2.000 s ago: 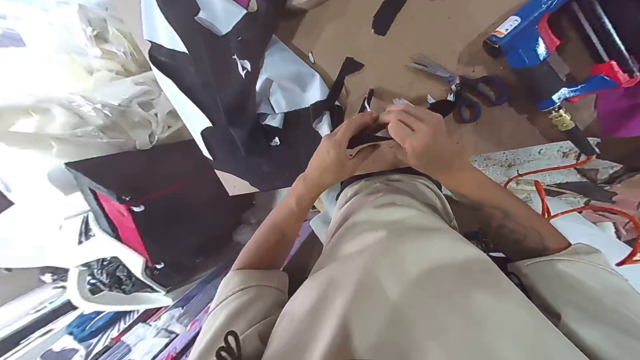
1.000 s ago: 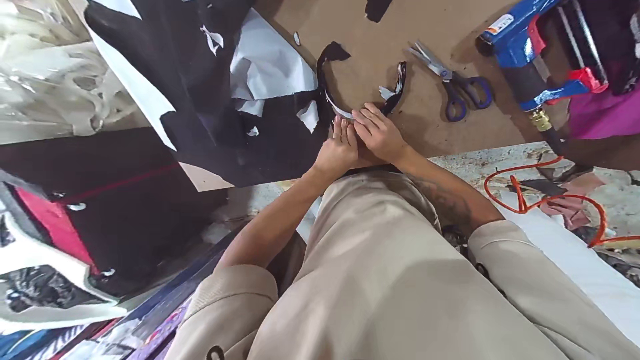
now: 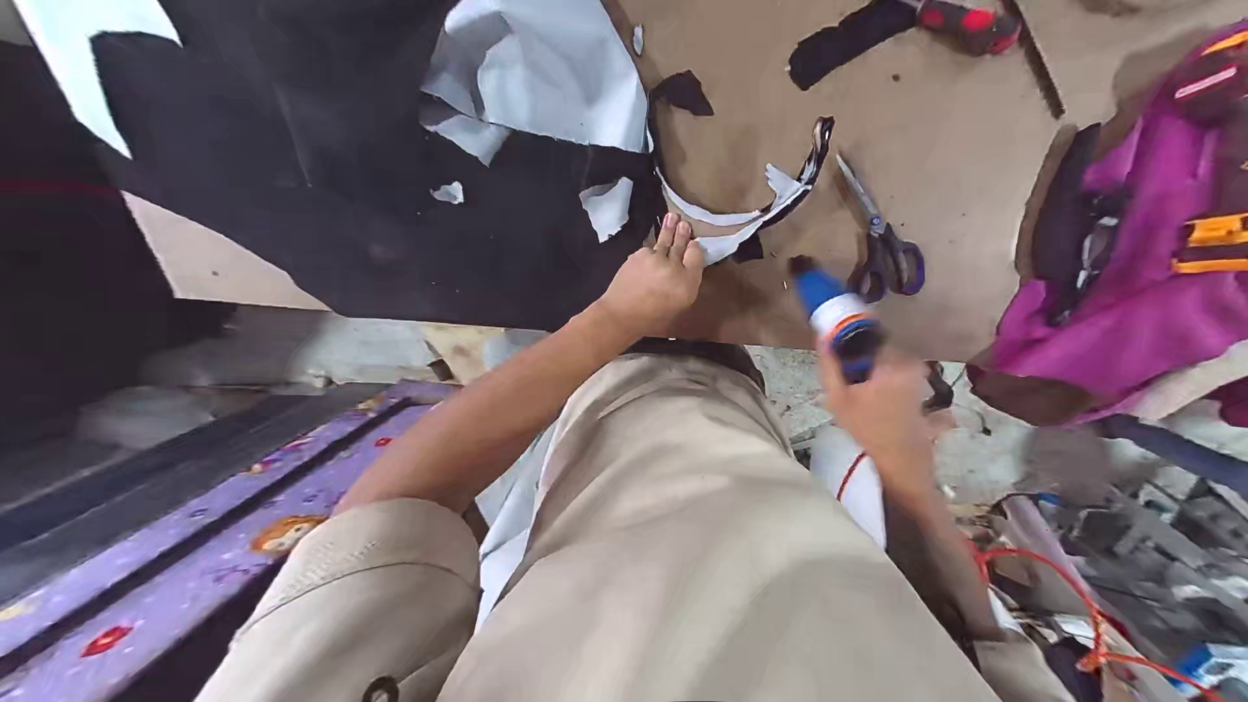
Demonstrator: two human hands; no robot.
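Observation:
My left hand presses its fingertips on a curved strip with black fabric and white backing, at the table's near edge. The strip's right arm bends upward, with its end near the scissors. My right hand, blurred by motion, is closed around a blue air tool with a white and orange band, its dark tip over the table edge. Dark-handled scissors lie half open just beyond the tool. Black fabric with white backing spreads left of my left hand.
A red and black handled tool lies at the back beside a black fabric scrap. Magenta cloth covers the table's right side, with an orange tool on it. A red-orange hose hangs at lower right.
My right hand has left the curved strip and taken hold of the blue air tool, which lay on the table's right side. My left hand remains at the strip. The view has shifted.

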